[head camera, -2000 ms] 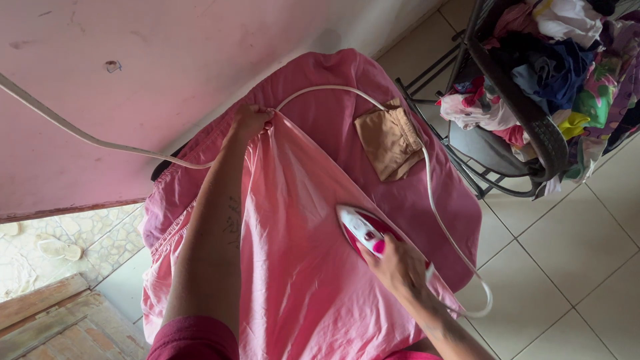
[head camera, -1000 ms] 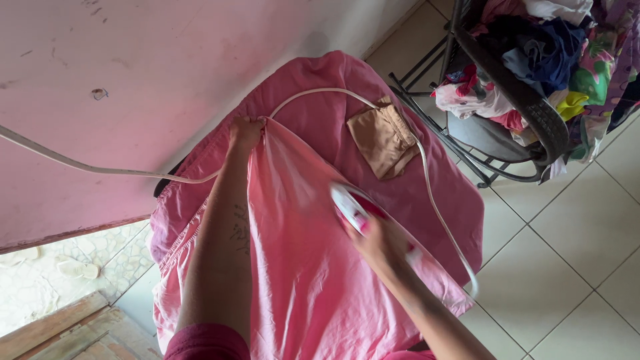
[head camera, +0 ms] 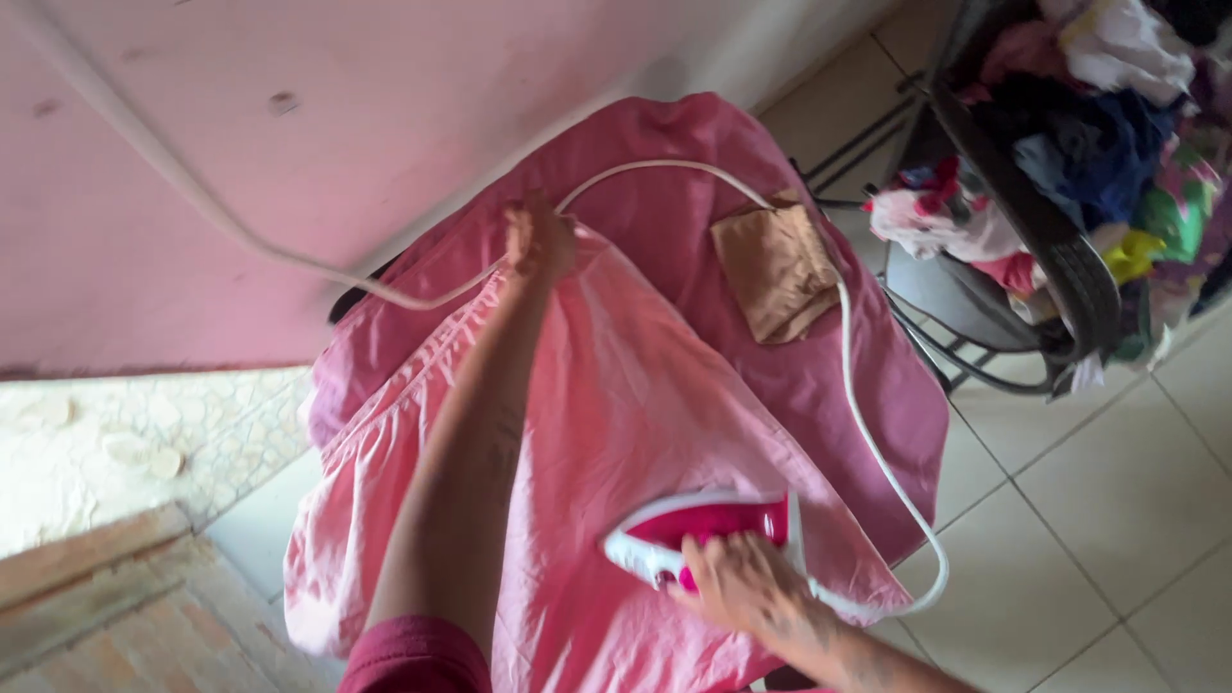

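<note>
A light pink cloth with a gathered edge [head camera: 616, 385] lies over a darker pink cover [head camera: 866, 423]. At its top corner is my left hand [head camera: 539, 239], its fingers against the fabric; whether they pinch it is unclear. My right hand [head camera: 746, 582] grips the handle of a white and magenta clothes iron [head camera: 707, 529], which rests on the lower part of the light cloth with its tip to the left. The iron's white cord [head camera: 852, 385] loops up the right side, past a folded tan cloth [head camera: 775, 269], and on behind my left hand.
A pink wall [head camera: 241, 173] borders the covered surface at the upper left. To the right, a dark chair [head camera: 1049, 241] holds a heap of mixed clothes [head camera: 1107, 144]. Pale floor tiles [head camera: 1088, 520] show at the lower right, a worn wooden piece [head camera: 125, 616] at the lower left.
The iron in my right hand has moved down the light pink cloth, and its tip has turned to point left. My left hand remains at the cloth's top corner, its fingers now more spread.
</note>
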